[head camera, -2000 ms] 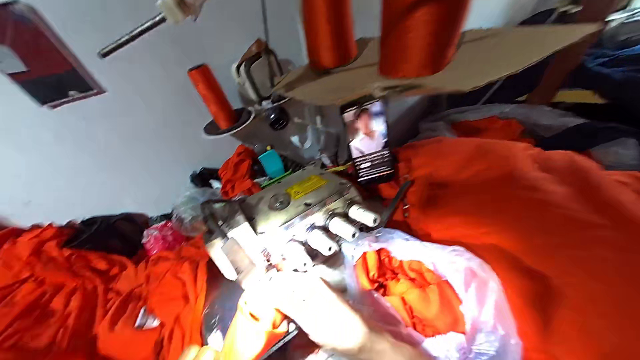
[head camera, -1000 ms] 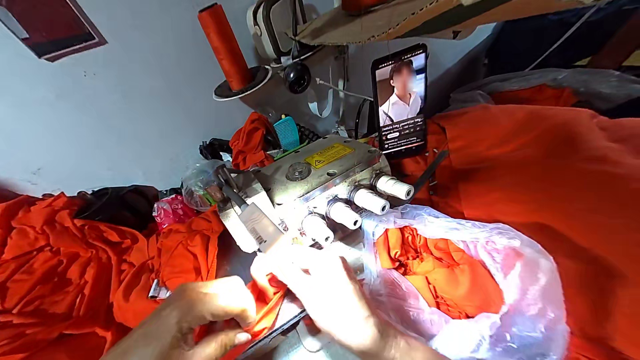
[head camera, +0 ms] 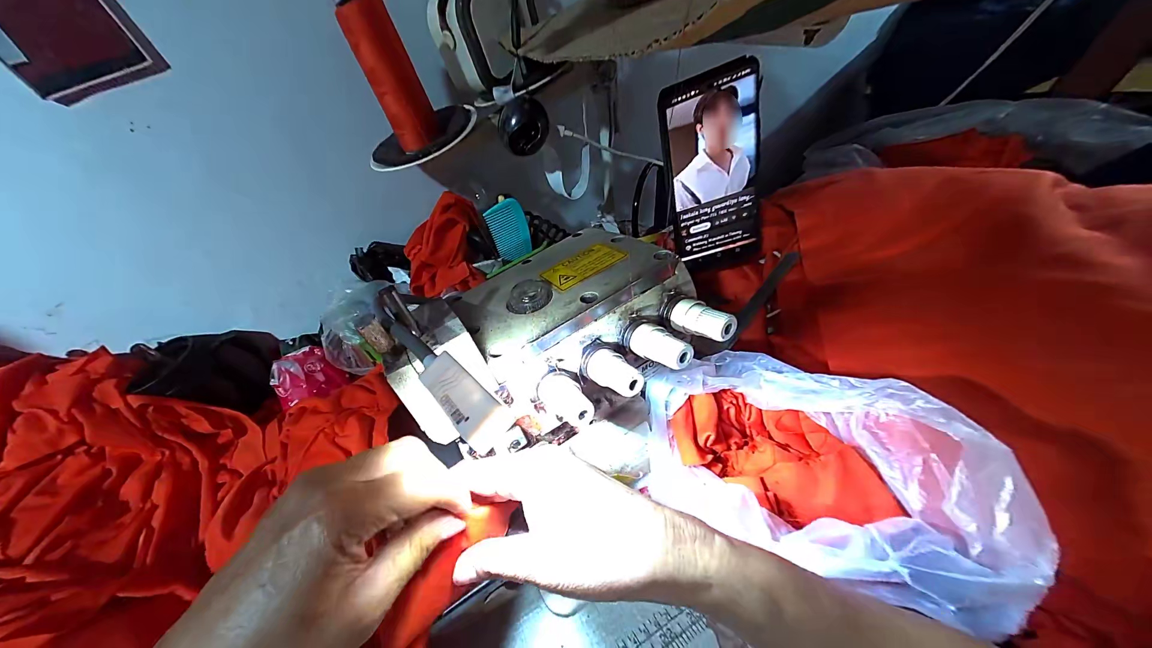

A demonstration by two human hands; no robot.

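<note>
An overlock sewing machine with several white tension dials stands in the middle of the view. In front of its needle area, my left hand pinches a piece of orange-red fabric between thumb and fingers. My right hand grips the same fabric just to the right, its fingertips close to the left hand's. Strong light washes out the right hand's back and the needle area, so the presser foot cannot be made out.
Orange-red cloth lies heaped at left, with more at right. A clear plastic bag holding orange-red fabric sits right of the machine. Behind stand a smartphone, a teal comb and a red thread cone.
My left hand has moved up and right, and its thumb and fingers now pinch the fabric beside my right hand. The view has shifted closer to the machine since the oldest frame.
</note>
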